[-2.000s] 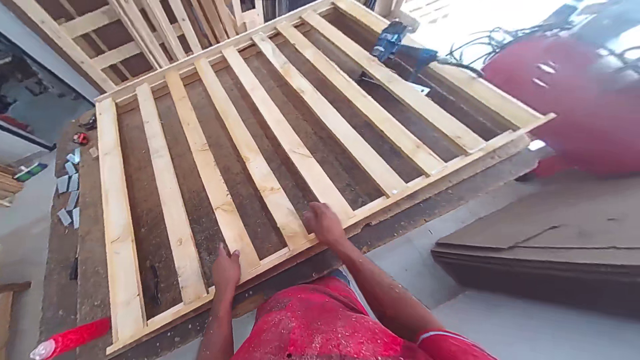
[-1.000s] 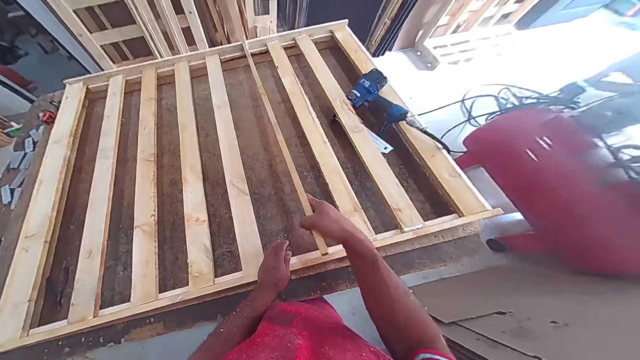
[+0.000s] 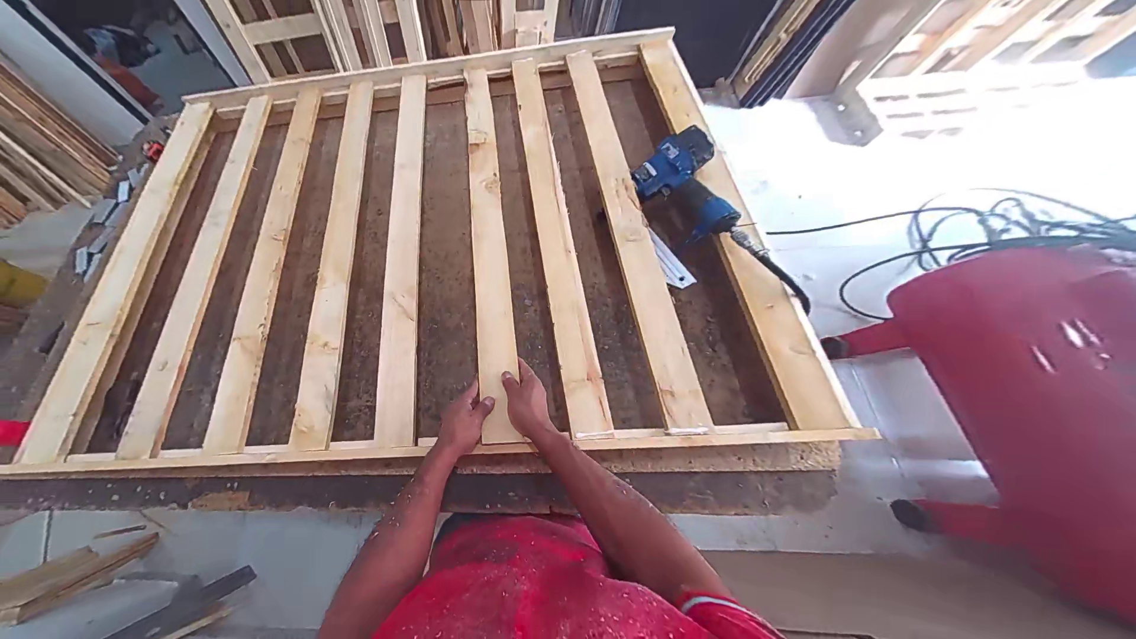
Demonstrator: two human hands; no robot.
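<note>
A large wooden slatted frame [image 3: 721, 437] lies flat on a worn workbench [image 3: 621, 488]. My left hand [image 3: 464, 419] and my right hand [image 3: 527, 404] grip the near end of one pale wooden slat [image 3: 493, 266] from its two sides, thumbs on top, by the frame's near rail. This slat's far end lies at the far rail. Slats run side by side on both sides of it. A blue pneumatic nail gun [image 3: 676, 169] with a hose rests across the slats at the right. Below it a metal square or ruler [image 3: 670, 259] shows between slats.
A red tank [image 3: 1021, 382], seemingly an air compressor, stands at the right near coiled hoses [image 3: 967, 231]. Small metal pieces [image 3: 106, 213] lie at the bench's left edge. Wood scraps [image 3: 71, 577] are on the floor at lower left. Wooden frames [image 3: 293, 31] lean behind.
A second ago my right hand held a slat turned on its narrow edge; that slat now lies flat, with both hands on it. My left hand has moved onto the slat.
</note>
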